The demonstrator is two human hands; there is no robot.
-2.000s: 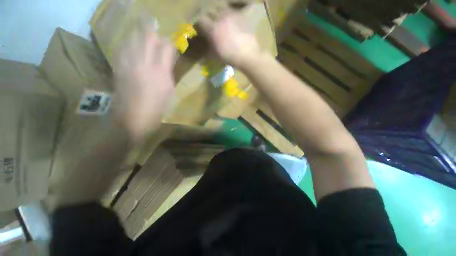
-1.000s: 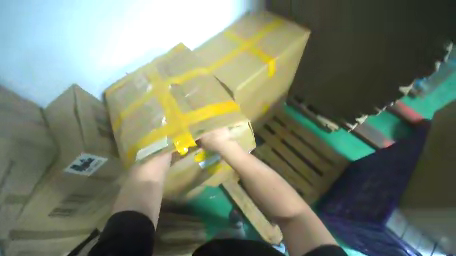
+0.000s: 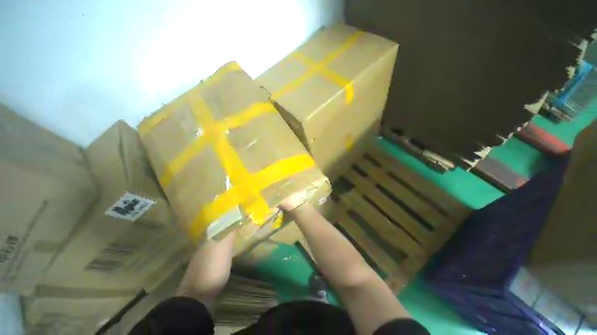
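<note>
A brown carton point(image 3: 239, 147) with crossing bands of yellow tape lies in front of me, against the white wall. A pale label point(image 3: 224, 223) sits at its near left edge. My right hand point(image 3: 292, 202) is at the carton's near side, its fingers hidden at the flap edge. My left hand is hidden under the carton's near left edge; only my left wrist and forearm show. What either hand holds cannot be seen.
A second yellow-taped carton point(image 3: 327, 78) stands behind to the right. Printed cartons point(image 3: 105, 252) are on the left. A wooden pallet point(image 3: 386, 212) lies on the green floor. A dark cardboard sheet stack point(image 3: 458, 72) and a purple crate point(image 3: 481, 262) are on the right.
Both hands have gone from moving over the carton's torn near side to its near edge. The view has tilted up and shows the carton's whole top. Since one second ago, little else has changed.
</note>
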